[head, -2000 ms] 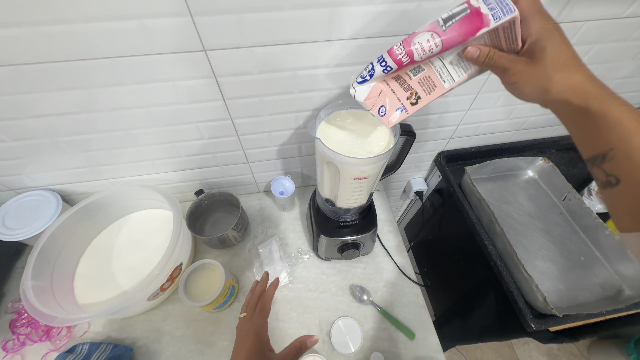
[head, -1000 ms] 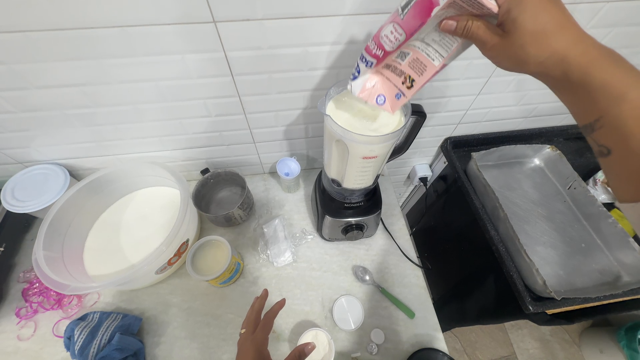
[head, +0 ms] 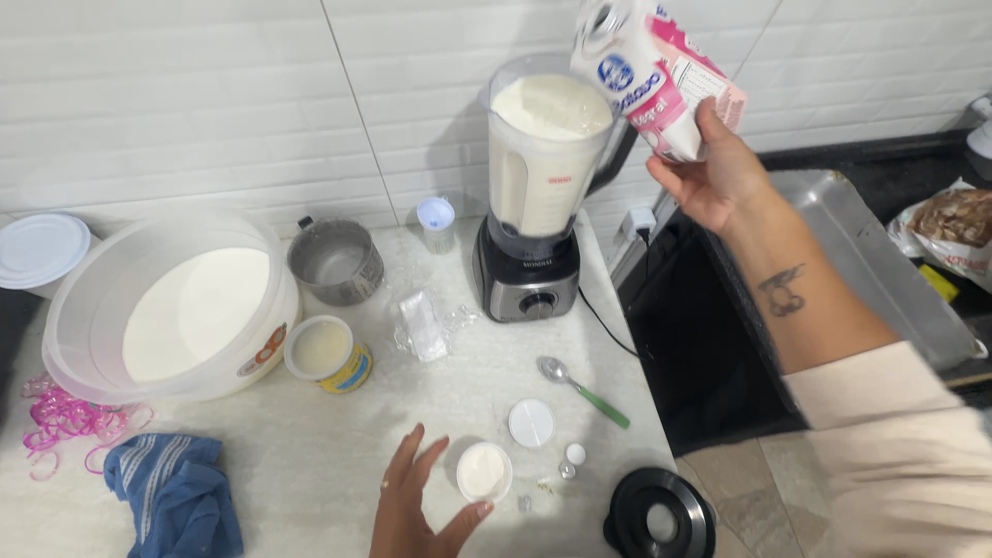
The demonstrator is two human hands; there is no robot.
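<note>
My right hand [head: 717, 174] grips a pink and white milk carton [head: 659, 85], held tilted beside the rim of the blender jar, its round spout at the upper left. The jar [head: 542, 170] is filled almost to the top with white liquid and sits on its black and silver base [head: 528, 279]. Low in the view, my left hand [head: 430, 496] has its fingers spread around a small white tub [head: 484, 471] of white contents; the thumb is close to the tub's edge, and whether it touches is unclear.
Leftward stand a large plastic tub [head: 283, 310] of white contents, a metal pot [head: 337, 263], a yellow-labelled can [head: 349, 370] and a blue cloth [head: 174, 492]. Nearer are a green-handled spoon [head: 597, 399], a white lid [head: 532, 423] and the black blender lid [head: 659, 515]. A metal baking pan [head: 868, 256] lies right.
The carton was tipped over the jar with its end at the rim; it is now turned, spout up, to the jar's right. My left hand stays low by the small tub.
</note>
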